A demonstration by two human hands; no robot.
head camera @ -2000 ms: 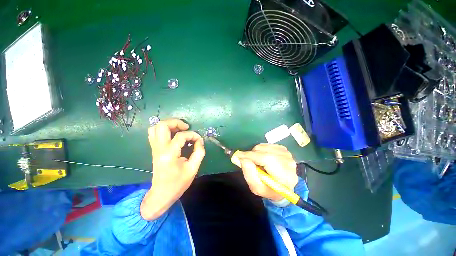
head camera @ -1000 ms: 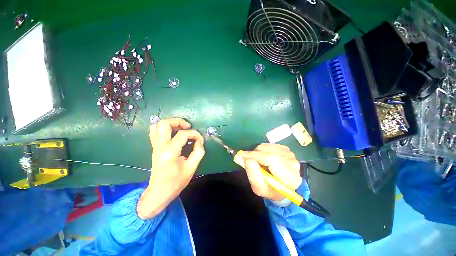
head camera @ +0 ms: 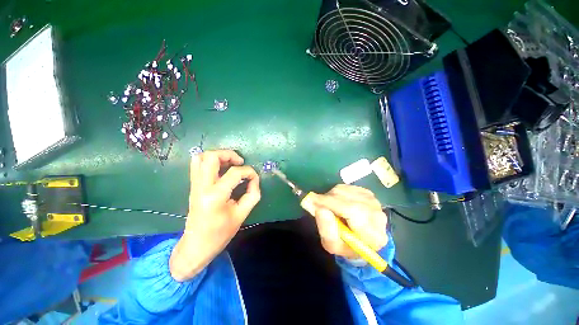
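A small round board (head camera: 269, 167) lies on the green mat between my hands. My right hand (head camera: 348, 216) holds the yellow soldering iron (head camera: 355, 240) like a pen, its metal tip at the board's lower right edge. My left hand (head camera: 219, 197) is left of the board, thumb and forefinger pinched together. The thin solder wire (head camera: 136, 209) runs from the spool stand (head camera: 63, 219) to this hand; its end at the fingertips is too small to make out. Another small round part (head camera: 196, 151) lies just beyond my left hand's knuckles.
A tangled pile of wired parts (head camera: 152, 108) lies at the left, a white tray (head camera: 37, 98) beyond it. Single round parts lie further back. Two small blocks (head camera: 356, 171) are right of the iron. A fan (head camera: 359, 46), blue soldering station (head camera: 424, 133), brass wool (head camera: 501, 154) and blister trays (head camera: 562, 136) stand right.
The iron and my right hand have shifted slightly right, the tip moving from the board's middle towards its edge. My left hand stays nearly still.
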